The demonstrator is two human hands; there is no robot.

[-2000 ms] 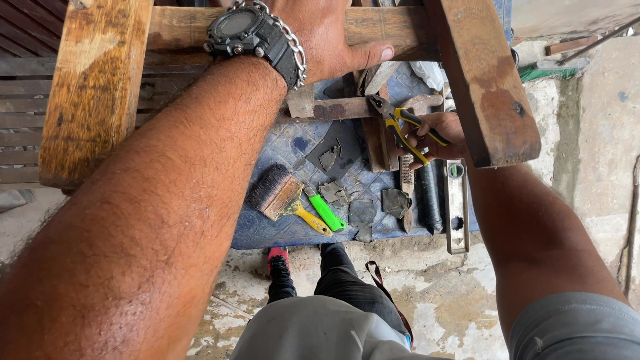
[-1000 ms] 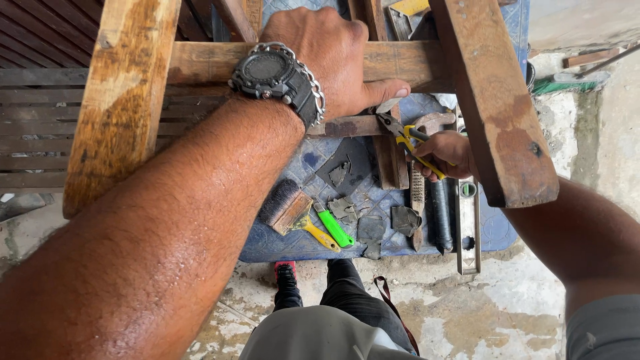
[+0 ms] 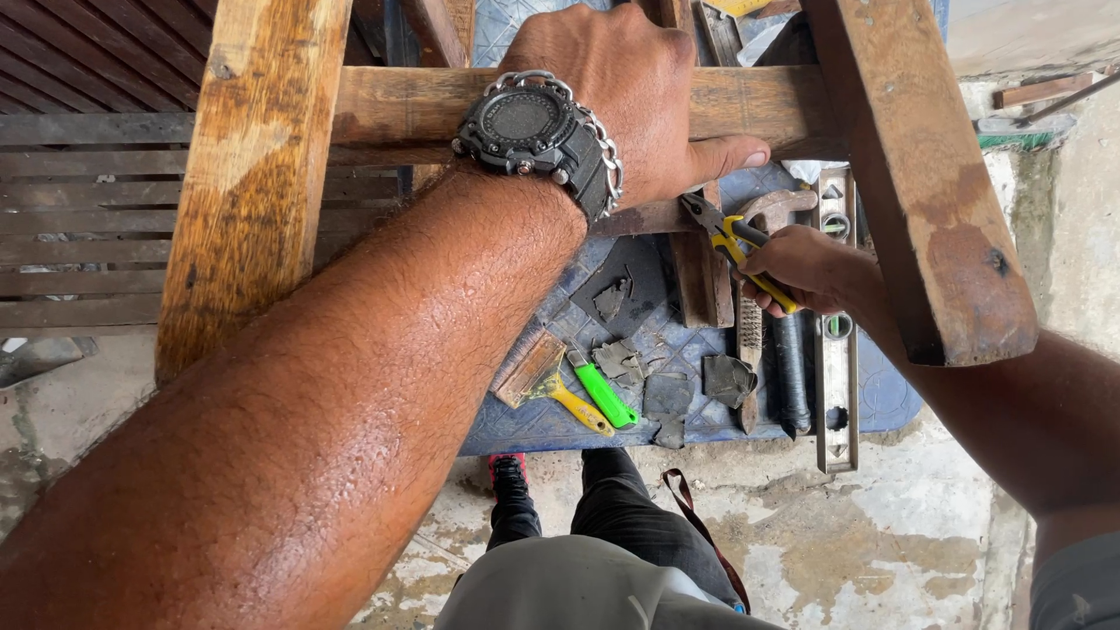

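My left hand (image 3: 612,101) is wrapped over the horizontal rail (image 3: 402,109) of a wooden frame, thumb stretched along it; a black watch and a chain bracelet circle the wrist. Most of its fingers are hidden behind the rail. In my right hand (image 3: 801,267) are yellow-and-black pliers (image 3: 735,249). Their jaws are at a lower wooden crosspiece (image 3: 643,219), just below my left thumb; whether they grip anything there I cannot tell. Thick wooden legs (image 3: 254,166) (image 3: 932,184) of the frame stand on either side. Behind my right hand lies a hammer (image 3: 790,376) with a dark-wrapped handle.
On the blue tabletop (image 3: 884,394) lie a wide paintbrush (image 3: 534,363), a green utility knife (image 3: 604,394), a wire brush (image 3: 750,332), a spirit level (image 3: 837,385) and scraps of dark sheet (image 3: 669,394). A slatted wooden surface (image 3: 79,254) is at the left.
The pliers stay in my right hand near the lower crosspiece, and my left hand keeps its hold on the rail. The view has shifted slightly.
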